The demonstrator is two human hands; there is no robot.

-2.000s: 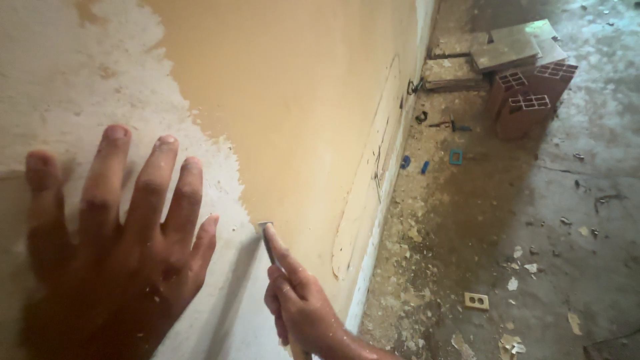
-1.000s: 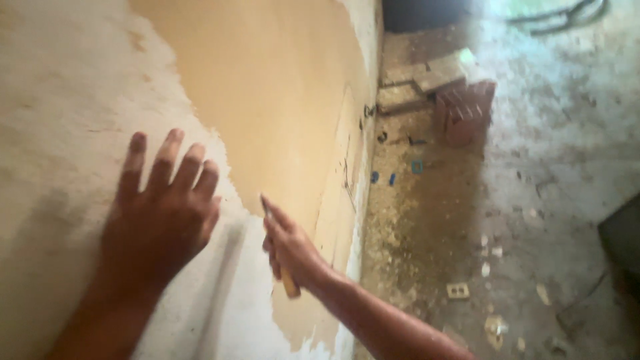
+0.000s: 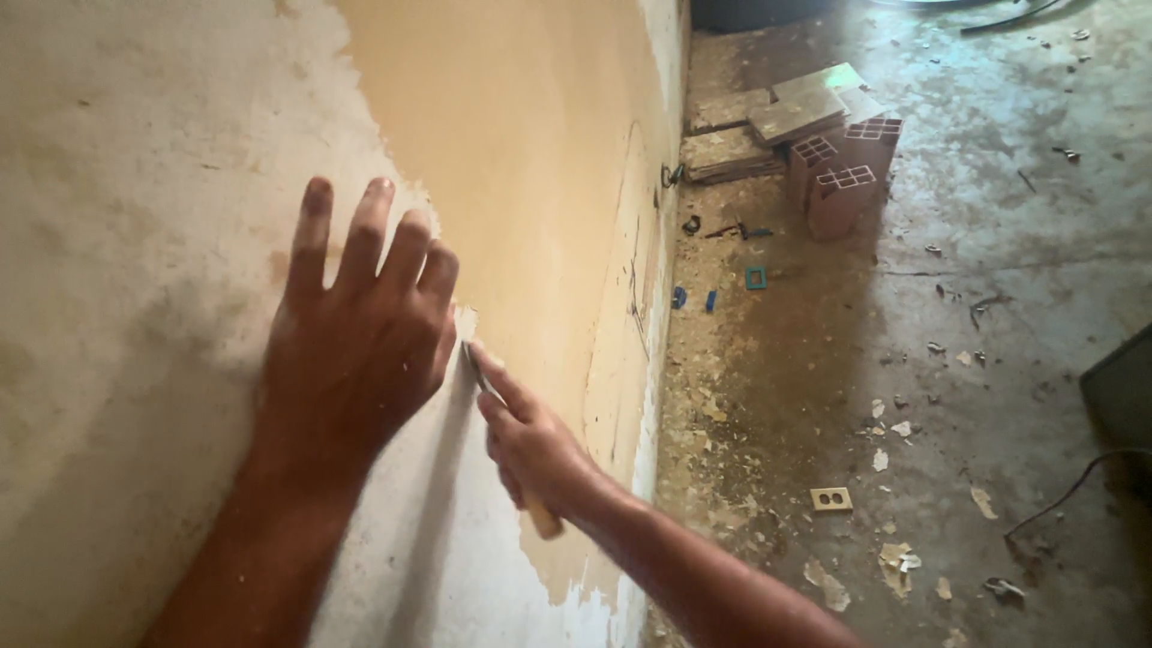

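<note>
My left hand lies with fingers spread against the bare whitish part of the wall, beside the ragged edge of the tan paint layer. Below and right of it, my right hand is closed around a scraper with a wooden handle. My right index finger stretches along its narrow metal blade, whose tip touches the wall at the paint's edge. Part of the handle is hidden in my palm. Along the tan layer's right side runs a long patch outline.
On the floor at the wall's foot lie hollow clay bricks, stacked tiles, a teal frame, small blue pieces and a cream outlet cover. Paint flakes are scattered about. A dark object stands at the right edge.
Near my hands, a strip of the tan layer's edge has turned whitish. My left hand has moved closer to the scraper. The view has shifted, showing more of the wall's lower part.
</note>
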